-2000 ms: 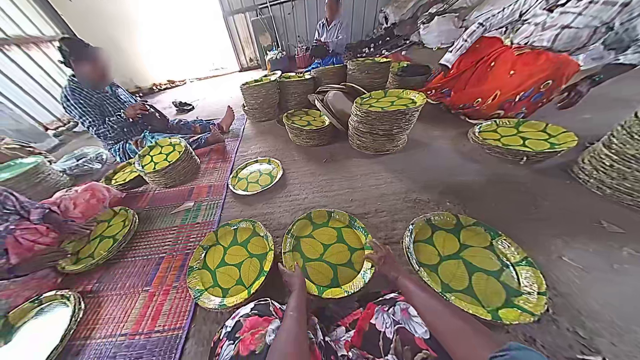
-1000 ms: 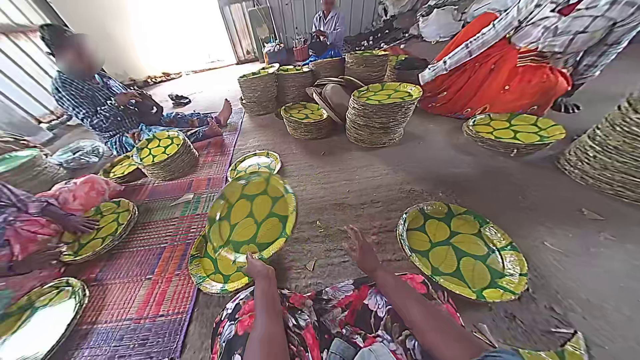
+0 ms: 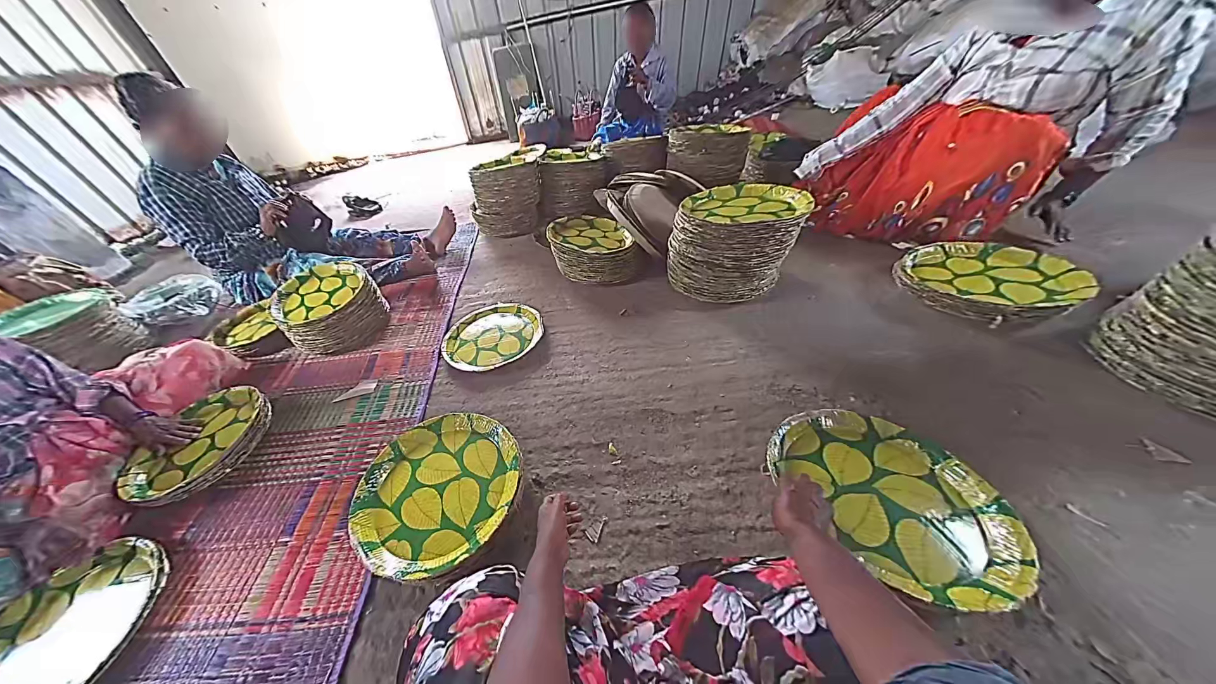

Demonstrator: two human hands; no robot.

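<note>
My left hand (image 3: 558, 522) is held above the floor in front of the floral cloth on my lap, its fingers apart and nothing in it. Just left of it lies a round leaf-patterned plate (image 3: 435, 496), green and yellow with a glossy surface, seemingly on top of others. My right hand (image 3: 803, 511) is at the left edge of a larger-looking leaf-patterned plate (image 3: 907, 513) on the right; whether its fingers grip the rim cannot be told. Farther forward, a single similar plate (image 3: 494, 337) lies beside the mat.
A striped woven mat (image 3: 285, 475) covers the left floor. A co-worker's hand (image 3: 163, 430) rests on a plate stack there. Several tall plate stacks (image 3: 736, 247) stand ahead, another stack (image 3: 996, 275) at right. Other people sit at left and back; one bends at right.
The plate that was between both hands, then lifted leftward in my left hand, now lies on the left pile. My left hand has let go; my right hand has moved to the right plate.
</note>
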